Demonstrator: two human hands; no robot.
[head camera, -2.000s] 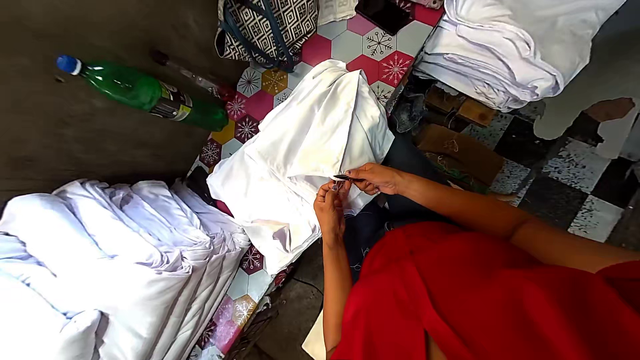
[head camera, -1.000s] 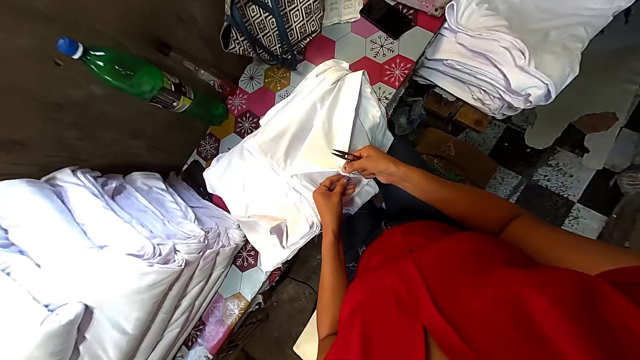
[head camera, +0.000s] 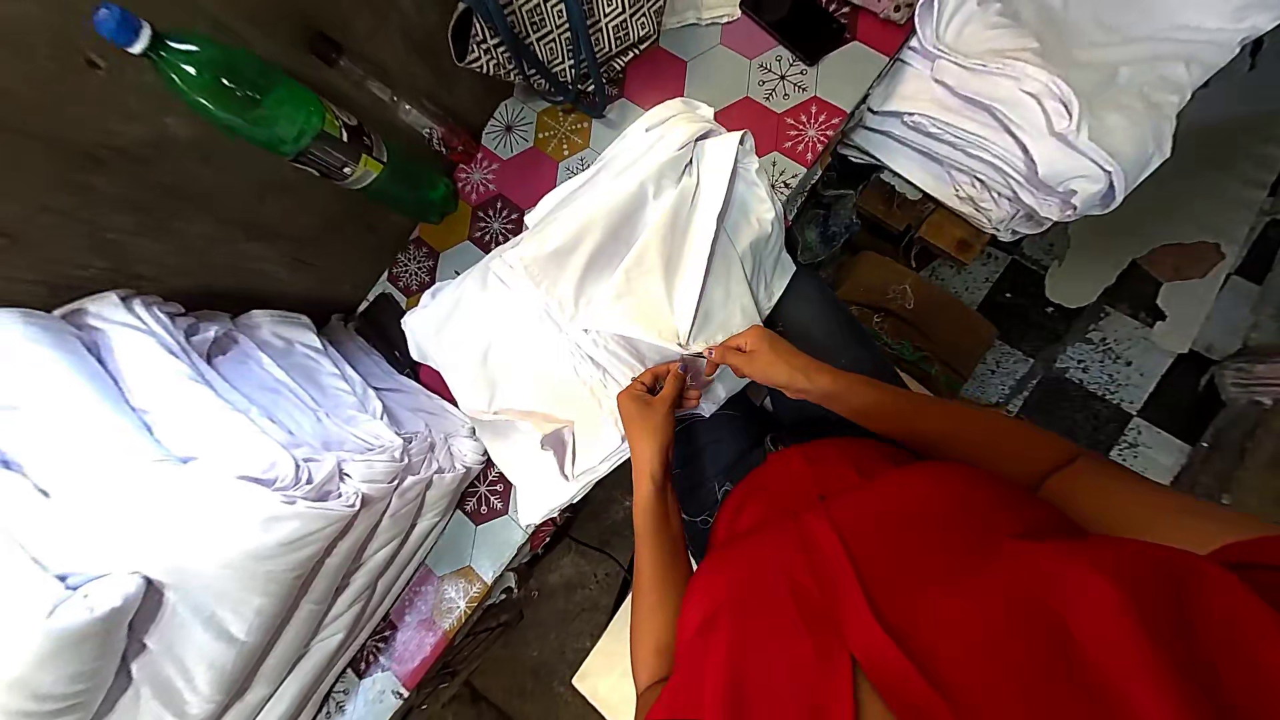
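A white cloth garment (head camera: 620, 260) lies bunched over my lap and the patterned bench cover. At its lower right edge, my left hand (head camera: 658, 398) pinches the fabric edge between thumb and fingers. Close beside it, my right hand (head camera: 760, 360) has its fingertips together on a small dark tool, of which only a thin part shows between the hands; it looks like thread snips. The two hands nearly touch. Folds of cloth and my fingers hide most of the tool.
Stacks of folded white cloth sit at the left (head camera: 230, 480) and upper right (head camera: 1010, 110). A green plastic bottle (head camera: 250, 100), a clear bottle (head camera: 390, 95), a patterned bag (head camera: 550, 40) and a black phone (head camera: 795, 28) lie beyond the garment.
One second ago the dark snips stuck out above my right hand, pointing left; now they are mostly hidden at the fingertips. My right hand has come down closer to the fabric edge.
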